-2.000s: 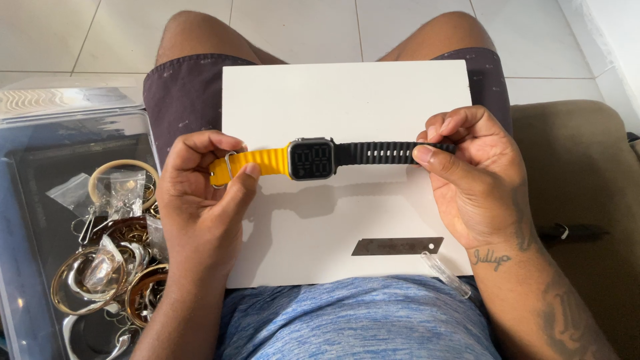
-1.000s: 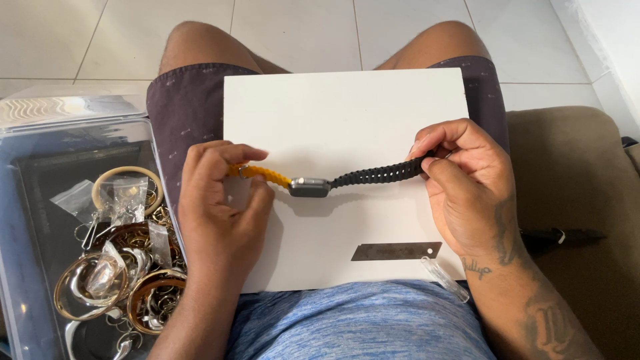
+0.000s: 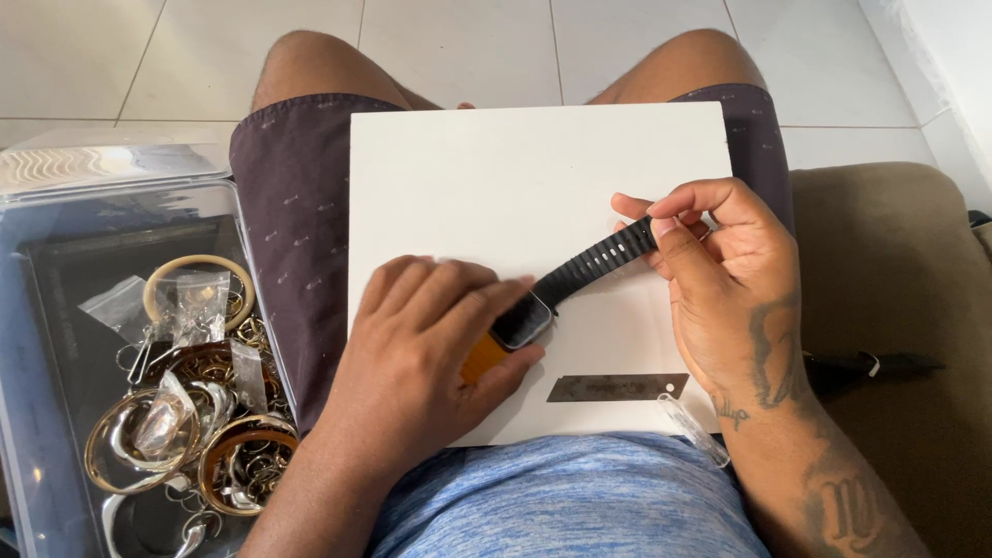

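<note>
A smartwatch (image 3: 524,321) with a black ridged band (image 3: 597,262) on one side and an orange band (image 3: 482,359) on the other is held over a white board (image 3: 535,170). My left hand (image 3: 434,341) is closed about the watch case and the orange band, covering most of that band; its fingers are slightly blurred. Between the thumb and fingers of my right hand (image 3: 721,248) is the far end of the black band. A snap-off cutter blade (image 3: 618,387) lies on the board below, beside a small clear plastic piece (image 3: 692,428).
At the left stands a clear plastic box (image 3: 260,310) holding several bangles (image 3: 199,291), rings, chains and small zip bags (image 3: 203,298). The board rests across my lap. A brown cushion (image 3: 876,263) with a black item (image 3: 868,370) on it is at the right.
My left hand has moved from the orange band's end to around the watch case. The watch has tilted, its case now lower than the black band's end. The blade lies as before.
</note>
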